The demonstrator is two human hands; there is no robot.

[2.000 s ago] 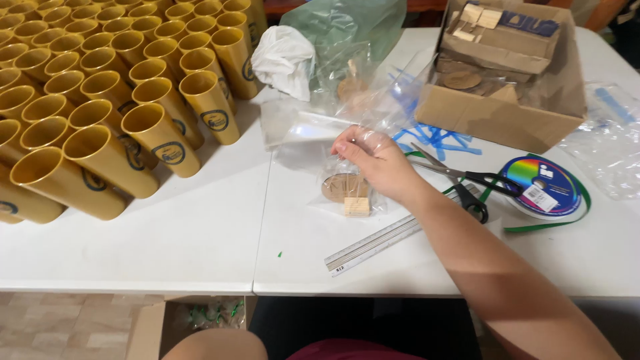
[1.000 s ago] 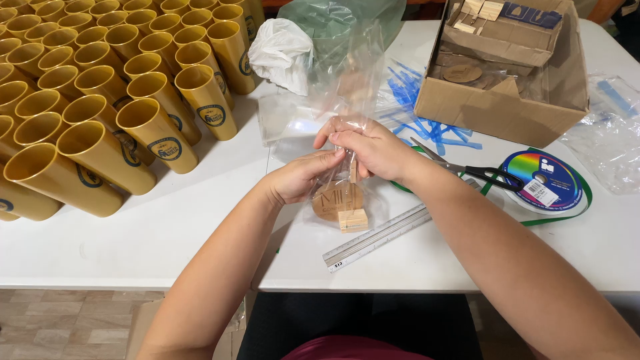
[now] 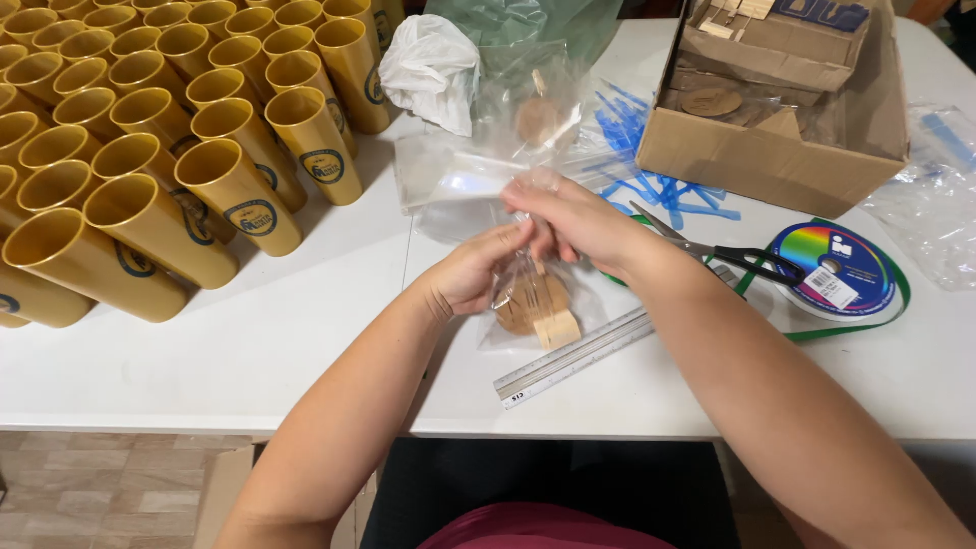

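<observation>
Both my hands grip the gathered neck of a clear plastic bag above the white table. My left hand pinches it from the left between thumb and fingers, and my right hand holds it slightly higher. Inside the bag lie a round wooden disc with dark markings and a small pale wooden block. Just below the bag, a metal ruler lies at a slant. Beyond my hands, another clear bag holds a similar wooden disc, beside a stack of clear plastic sheets or bags.
Many gold plastic cups fill the left. Black-handled scissors and a spool of green ribbon lie right, near blue strips. Behind stand a cardboard box, a crumpled white bag and a green bag.
Two seconds ago only my right hand was in view, holding the bag's top. My left hand has since come in from the left and closed on the bag's neck.
</observation>
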